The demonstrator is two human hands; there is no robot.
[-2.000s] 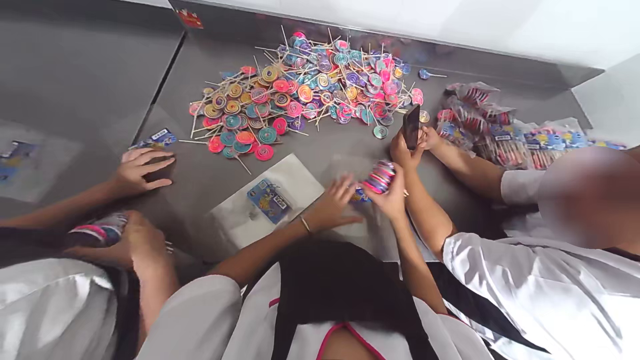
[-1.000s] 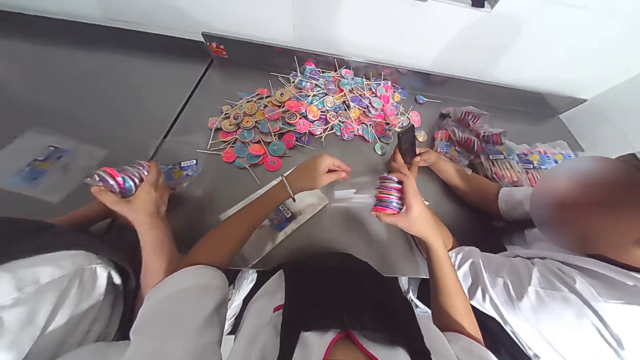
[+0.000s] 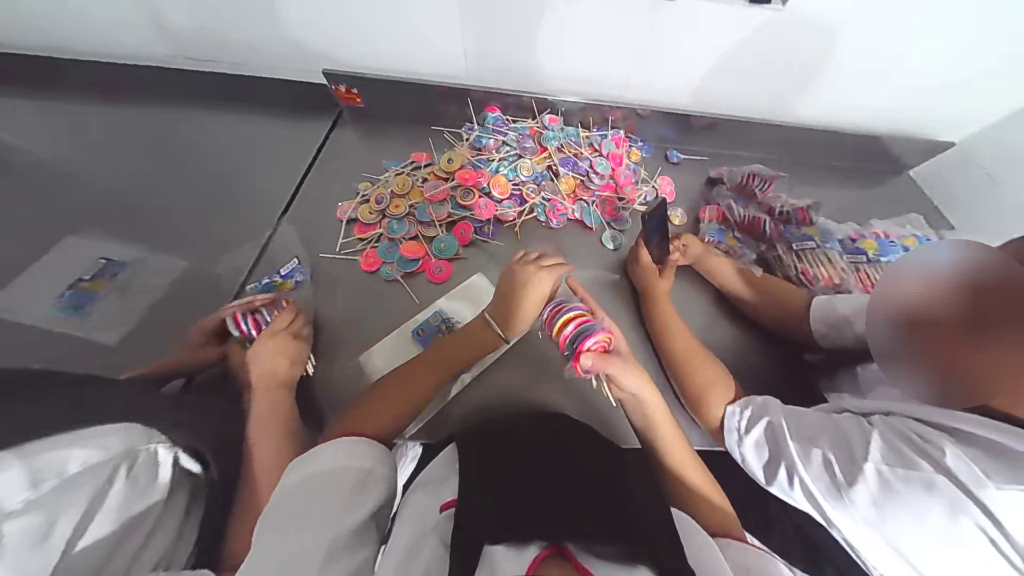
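Near the middle of the metal table, my right hand (image 3: 620,364) grips a stack of swirl lollipops (image 3: 576,332), their sticks pointing down toward me. My left hand (image 3: 528,292), with a bracelet at the wrist, is at the top end of the stack, its fingers bent; whether it holds anything is hidden. Under my left forearm lie clear plastic bags (image 3: 472,292) with a blue printed label (image 3: 434,328). Beyond both hands spreads a large pile of loose swirl lollipops (image 3: 520,172) in pink, teal, yellow and purple.
At the left, a person's hands (image 3: 276,344) hold lollipops beside a clear bag (image 3: 288,276); another labelled bag (image 3: 92,284) lies flat. At the right, a person holds a phone (image 3: 656,232) near filled lollipop bags (image 3: 808,248). A raised metal edge (image 3: 640,120) runs behind the pile.
My left hand has come over to the lollipop stack in my right hand, which is now tilted. The person at the left has brought both hands together on their lollipops.
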